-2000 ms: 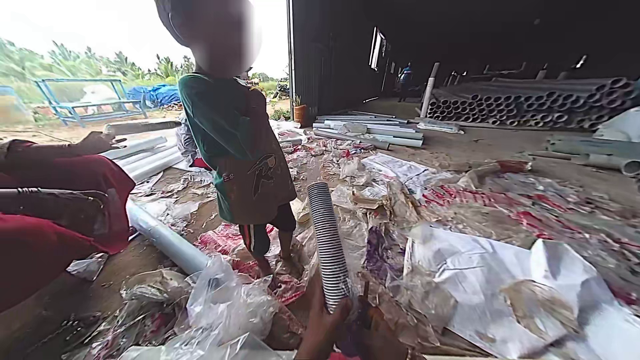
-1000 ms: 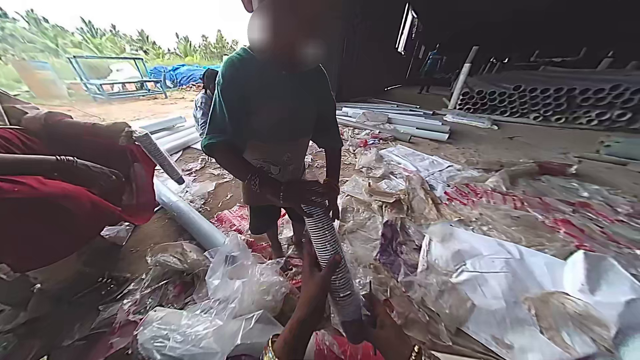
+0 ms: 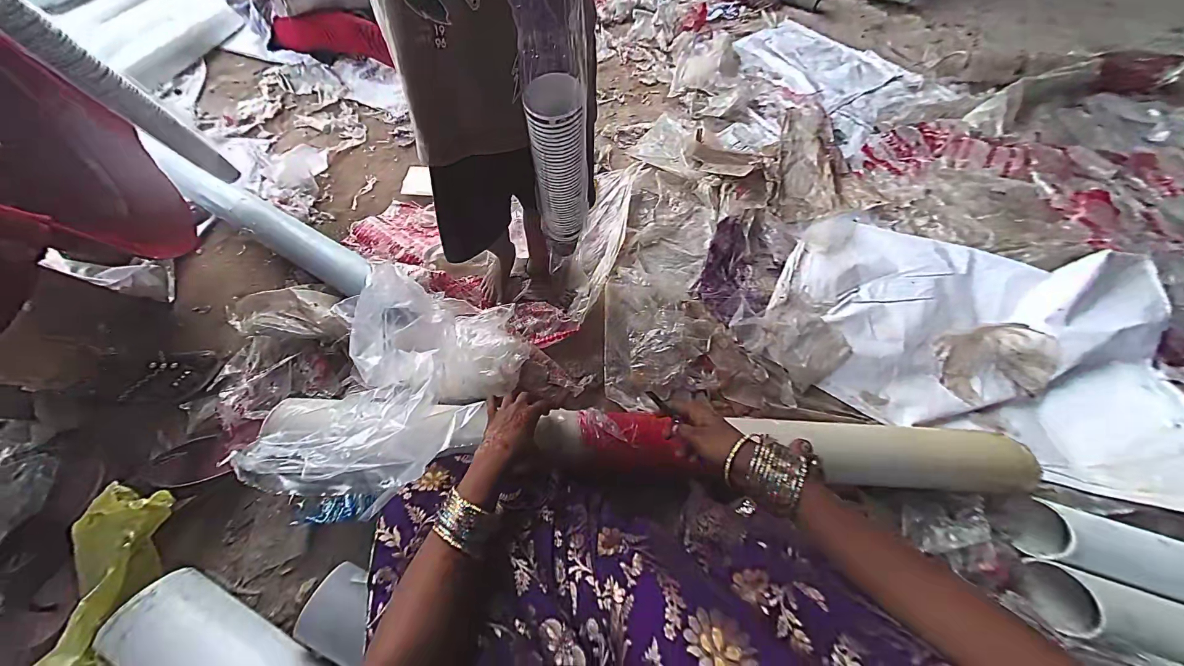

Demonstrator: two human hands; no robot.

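A cream-coloured pipe lies crosswise over my lap, with a red band around its middle. My left hand is curled over the pipe, left of the band. Crumpled clear plastic film covers the pipe's left end. My right hand rests at the band's right edge, a thin dark object between its fingers; its kind cannot be made out. Beyond the pipe, a stack of white cups in a clear plastic sleeve hangs upright in front of a standing person.
Crumpled plastic and white sheets litter the ground ahead. A grey pipe slants in from the left, near a person in red cloth. Open pipe ends lie at lower right, a wide white pipe at lower left.
My hands have let go of the sleeved stack of cups and are now on the cream pipe. The standing person took hold of the stack one second ago. The view has tipped down.
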